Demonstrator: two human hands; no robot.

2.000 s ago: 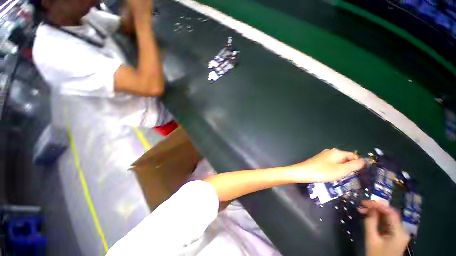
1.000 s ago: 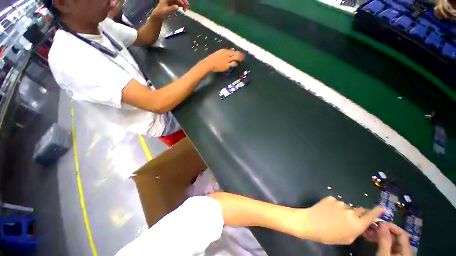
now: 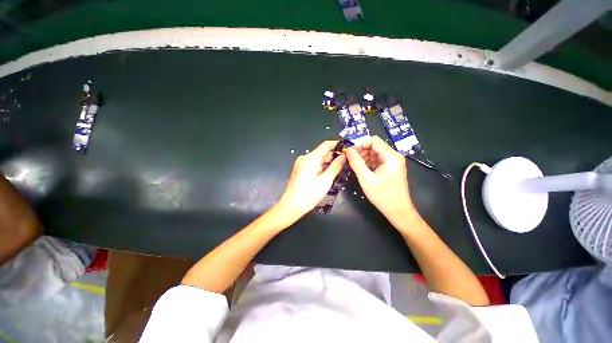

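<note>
My left hand (image 3: pixel 310 175) and my right hand (image 3: pixel 382 173) meet at the bench's middle, fingertips pinching a small dark end module (image 3: pixel 342 146) with an orange tinge. A circuit board (image 3: pixel 327 201) joined to it hangs down between the hands, partly hidden by my fingers. A blue circuit board (image 3: pixel 353 120) lies just beyond my fingertips, and another blue board (image 3: pixel 400 128) lies to its right. Each has a small black-and-white module at its top end. Tiny pale parts (image 3: pixel 300 152) are scattered beside my hands.
A white fan base (image 3: pixel 515 194) with a curving cord stands at right, its ribbed head (image 3: pixel 594 218) beside it. A thin dark stick (image 3: pixel 431 165) lies by the right board. Another board (image 3: pixel 84 126) lies far left. A person's arm (image 3: pixel 17 218) is at the left edge. A pale raised edge (image 3: pixel 282 41) borders the green belt.
The view has swung right and down, so my hands are now central. They have come together around an end module and board. The fan has come into view; the neighbour is mostly out.
</note>
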